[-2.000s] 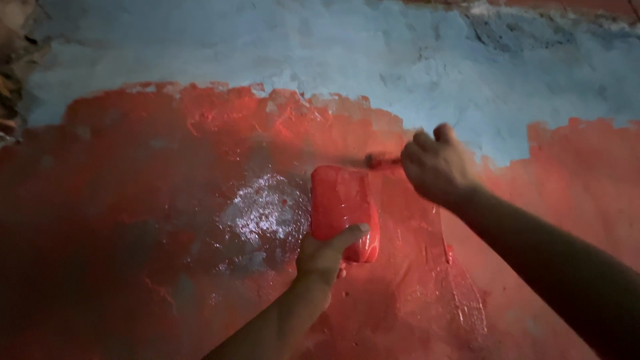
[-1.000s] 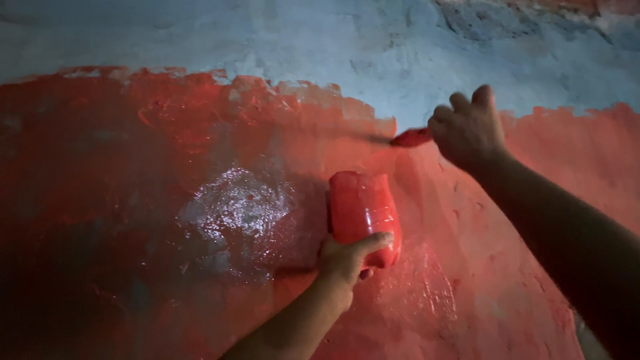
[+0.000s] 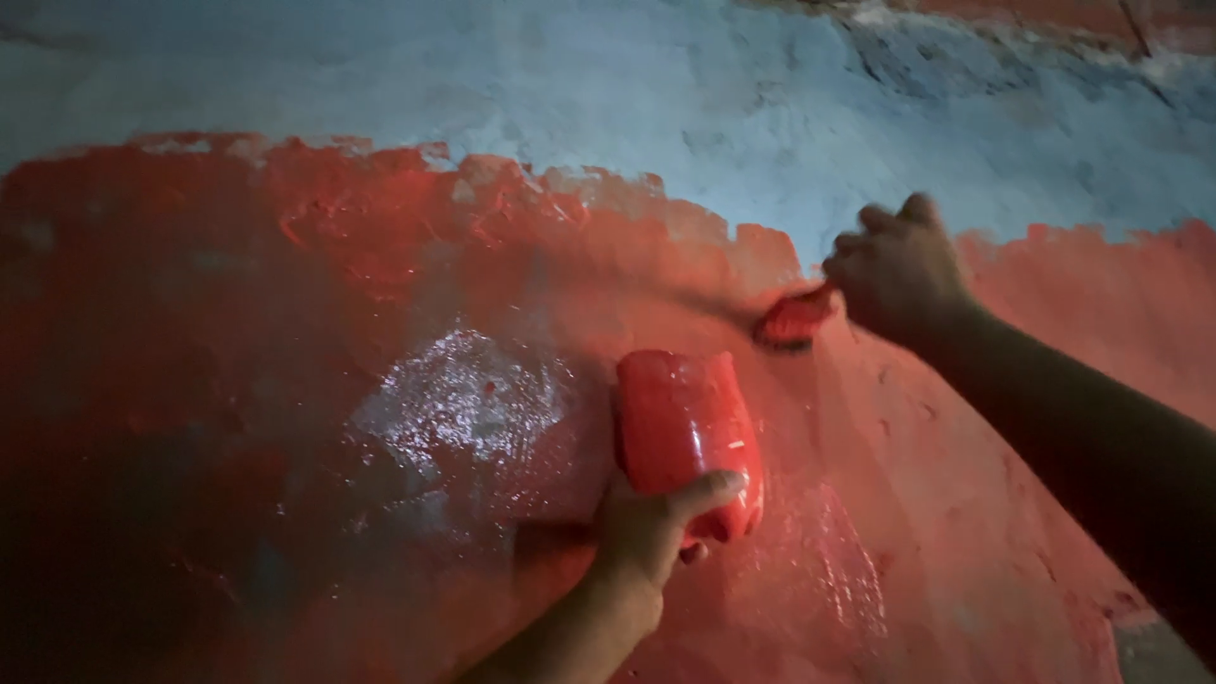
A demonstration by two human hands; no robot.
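Note:
My left hand (image 3: 655, 522) grips the lower part of a red-coated plastic container (image 3: 686, 427), which looks like a cut bottle bottom, with the thumb across its front. Up and to the right, my right hand (image 3: 898, 266) is closed around the handle of a paintbrush (image 3: 796, 318) whose head is red with paint. The brush head is at the painted wall (image 3: 893, 427), just below the edge between red and blue-grey; whether the bristles touch it I cannot tell. The hand is slightly blurred.
A blue-grey band (image 3: 608, 85) runs above the ragged edge of the red paint. A shiny wet patch (image 3: 465, 394) lies left of the container. Rough, cracked plaster (image 3: 940, 66) shows at the upper right, and the lower left is in deep shadow.
The brush has turned from roughly level to slanting down to the left, its head lower beside my right hand. My left hand still holds the container. The view has shifted a little.

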